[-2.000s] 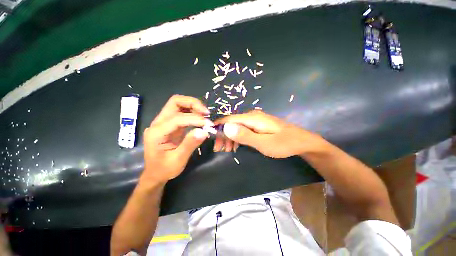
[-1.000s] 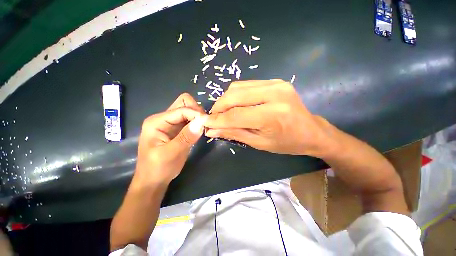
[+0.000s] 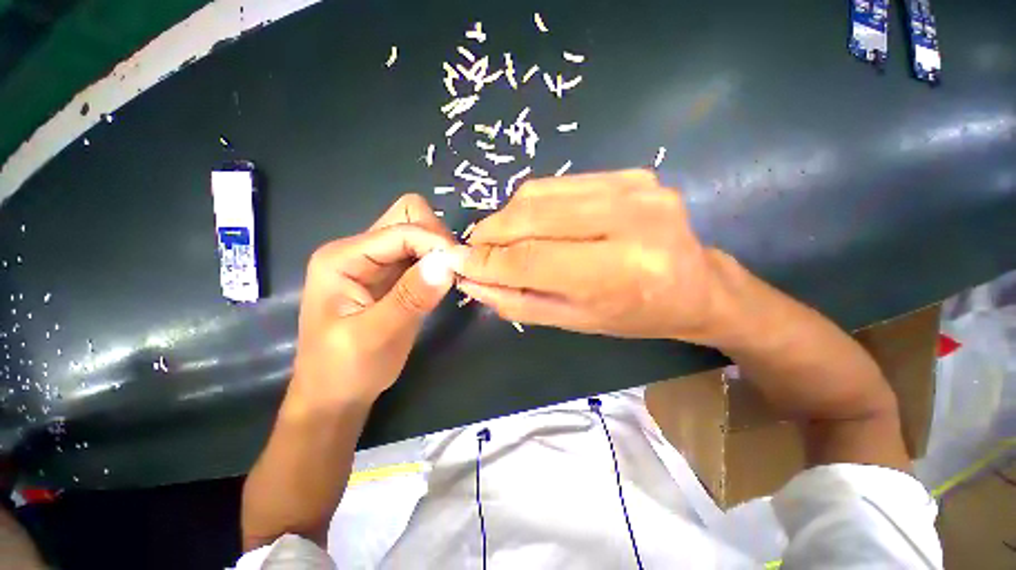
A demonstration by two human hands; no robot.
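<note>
My left hand (image 3: 368, 295) and my right hand (image 3: 602, 262) meet at the fingertips above the dark green surface. The left thumb and index finger are pinched together, touching the right fingertips. Whatever is between them is too small or hidden to make out. Small cream strips (image 3: 487, 134) lie in a loose scatter just beyond the hands, with a few stray ones near the fingers.
A unit with a white face and blue section (image 3: 235, 234) lies left of my left hand. Two blue and white circuit board units (image 3: 869, 28) lie at the upper right, cut by the frame edge. Tiny white specks dot the far left. A cardboard box (image 3: 780, 412) is below right.
Two seconds ago a white piece showed at the left fingertips and something dark by the right thumb; the right hand has since turned over and covers them. The view has shifted.
</note>
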